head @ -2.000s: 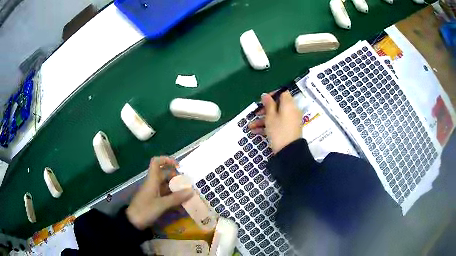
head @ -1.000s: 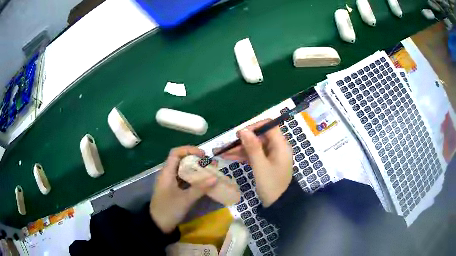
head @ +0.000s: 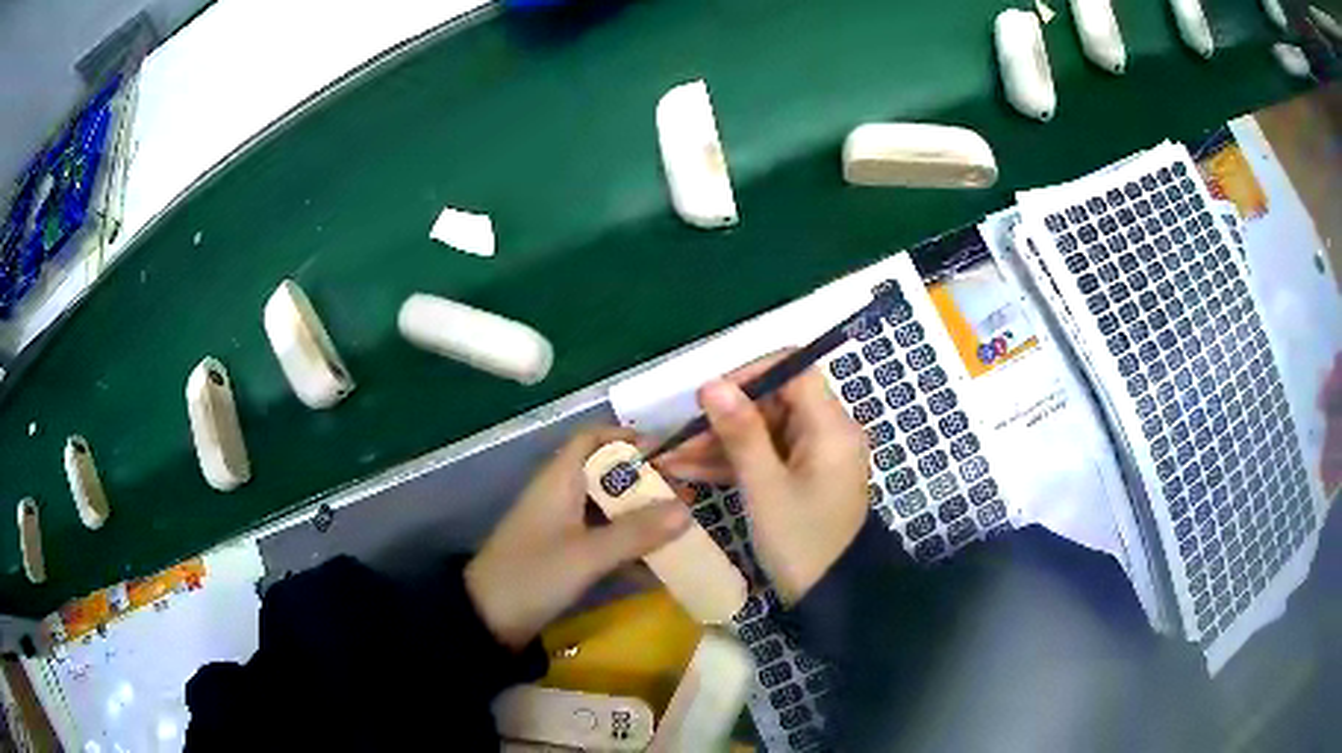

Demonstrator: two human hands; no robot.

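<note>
My left hand [head: 552, 537] holds a cream device housing [head: 689, 562], its flat face up. A dark label [head: 620, 478] lies on the housing's upper end. My right hand [head: 795, 471] holds dark tweezers [head: 780, 374], their tip at the label. The label sheet [head: 920, 471] lies under and beside my right hand, partly hidden by it. Two more housings lie below my left hand, one with dark marks at its end [head: 567, 719] and one tilted beside it [head: 704, 694].
The green conveyor belt [head: 589, 265] runs across the view with several cream housings and a white paper scrap [head: 464, 231] on it. A stack of spare label sheets [head: 1200, 397] lies at the right. Yellow-orange printed matter [head: 606, 641] lies under the work. Blue parts [head: 59, 191] are at upper left.
The tweezers and label have stayed at the housing's end, and the housing's face now shows more clearly. Two seconds ago my right hand was over the label sheet. The belt housings have shifted left in view.
</note>
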